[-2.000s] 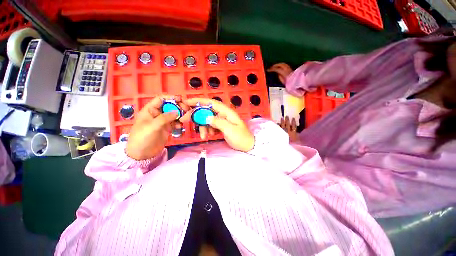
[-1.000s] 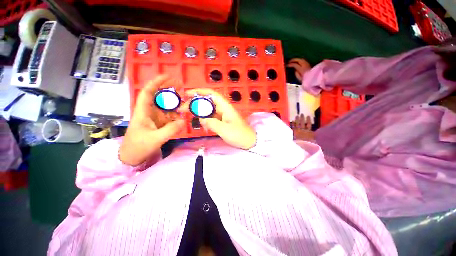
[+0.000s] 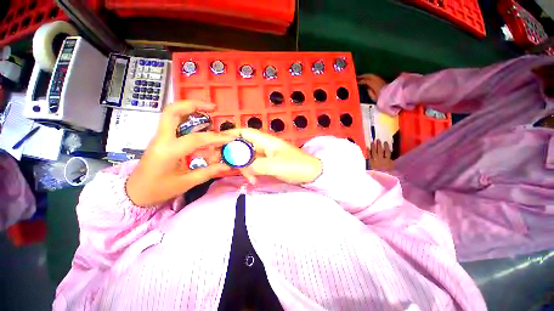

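My left hand [image 3: 173, 155] holds one watch head [image 3: 194, 124] between thumb side and fingers, tilted, over the left part of the red watch tray [image 3: 228, 97]. My right hand [image 3: 276, 159] holds a second watch head [image 3: 237, 153], its glass reflecting white to blue-green. My left fingers also reach this second piece. Watch heads with silvery case backs lie in the tray's far row. Dark-faced ones fill pockets at the right of the middle rows. Some near pockets are hidden by my hands.
A calculator [image 3: 146, 84], a white-grey box [image 3: 71, 82] and a pale tape roll [image 3: 51, 42] stand left. A white hollow cylinder [image 3: 77, 170] is lower left. A coworker's pink sleeve [image 3: 437, 82] and hand reach in at right, by papers [image 3: 381, 129] and a smaller red tray [image 3: 416, 136].
The two watch heads were side by side, both reflecting. The left one is now tilted and darker, further up-left; the right one is lower, with my left fingers at it. The view has shifted.
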